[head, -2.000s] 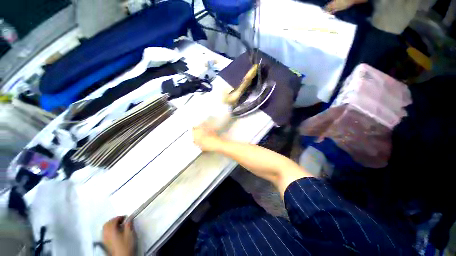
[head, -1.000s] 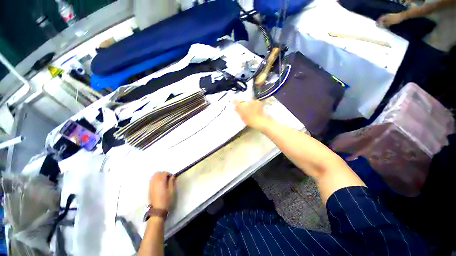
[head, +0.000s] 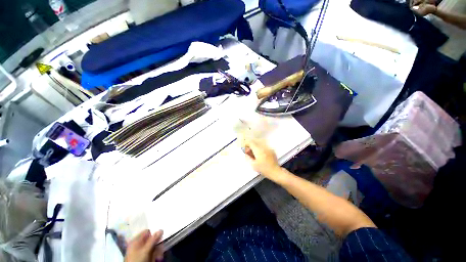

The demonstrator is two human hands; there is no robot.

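Note:
A narrow strip with a dark edge (head: 194, 170) lies diagonally on the white-covered table. My right hand (head: 259, 156) is at its upper right end, fingers bent and partly blurred; whether it grips anything is unclear. My left hand (head: 144, 246) is low at the table's front left edge, cut off by the picture's bottom, with its fingers bent on the pale surface. It is apart from the strip's lower end. The steam iron (head: 287, 98), with a tan handle, stands at the back right, partly on the dark mat (head: 327, 102), touched by neither hand.
A fanned stack of strips (head: 158, 125) lies behind the strip. Black scissors or snips (head: 235, 84) lie near the iron. A lit phone (head: 70, 139) and pale panels (head: 76, 204) are at left. A pink wrapped bundle (head: 409, 138) is at right. Another person's hands (head: 424, 7) show at top right.
My left hand has moved from the strip's lower end down to the table's front edge. My right hand has shifted a little nearer to me. The iron now sits turned and farther right.

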